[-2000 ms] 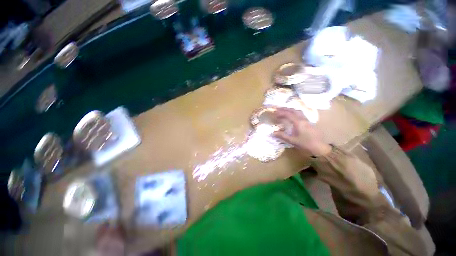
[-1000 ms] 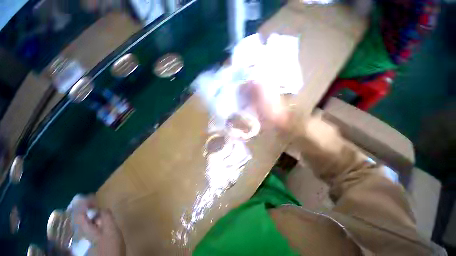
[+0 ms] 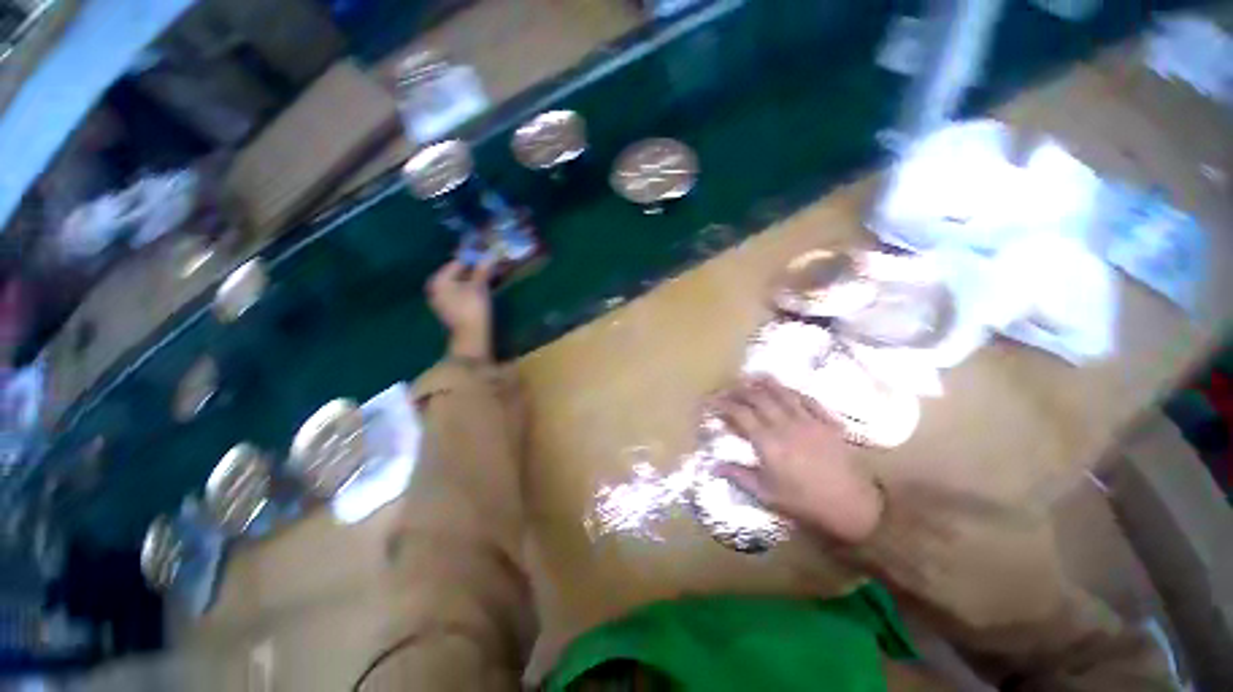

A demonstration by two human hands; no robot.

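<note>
My left hand (image 3: 463, 300) reaches over the green conveyor, its fingers closed at the near corner of a dark pegged plate (image 3: 511, 241) with pale blue-white parts on it. My right hand (image 3: 801, 460) lies palm down over shiny round pieces (image 3: 741, 521) on the bench; glare and blur hide whether its fingers grip one. More shiny round pieces (image 3: 865, 392) and gold-rimmed rings (image 3: 815, 275) lie just beyond it. A glittering scatter (image 3: 633, 500) is left of my right hand.
White wrapping (image 3: 994, 216) is heaped at the bench's far right. Gold discs (image 3: 655, 172) stand on the green conveyor (image 3: 595, 237). At left, gold discs (image 3: 329, 448) sit by a white square plate (image 3: 383, 460). A cardboard box (image 3: 304, 142) is beyond the belt.
My left hand has moved from the bench's left end out to the dark plate on the belt. My right hand has come back from the white wrapping to the shiny pieces. The view has turned.
</note>
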